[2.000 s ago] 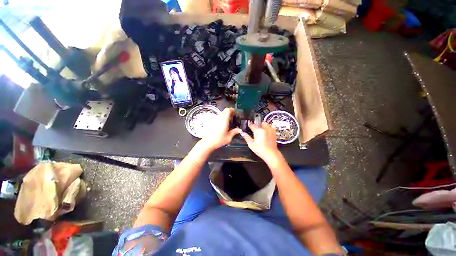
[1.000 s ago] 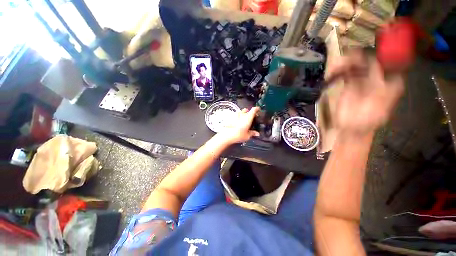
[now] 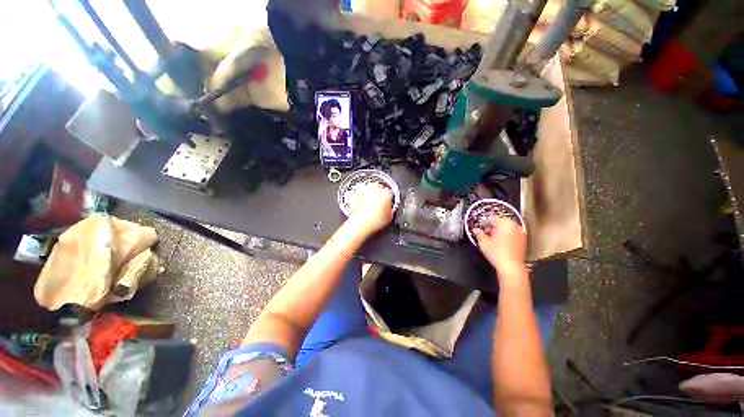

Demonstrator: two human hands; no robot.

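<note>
My left hand (image 3: 372, 207) reaches into the left parts dish (image 3: 346, 177), a round dish with a pale rim. My right hand (image 3: 501, 239) has its fingertips in the right parts dish (image 3: 515, 213), which holds small darker silvery pieces. Both sets of fingertips are small and blurred, so I cannot tell if they pinch any pieces. The green press (image 3: 465, 169) stands between and behind the dishes. Its grey metal fixture (image 3: 432, 218) sits between my hands, with neither hand on it.
Black plastic parts (image 3: 391, 89) are piled behind the press, beside a board wall (image 3: 556, 179). A lit phone (image 3: 335, 129) stands behind the left dish. A second press has a drilled plate (image 3: 197, 160) at left. An open sack (image 3: 447, 326) is between my knees.
My right hand has come down from the raised red lever knob to the right dish. My left hand has moved from beside the fixture back to the left dish.
</note>
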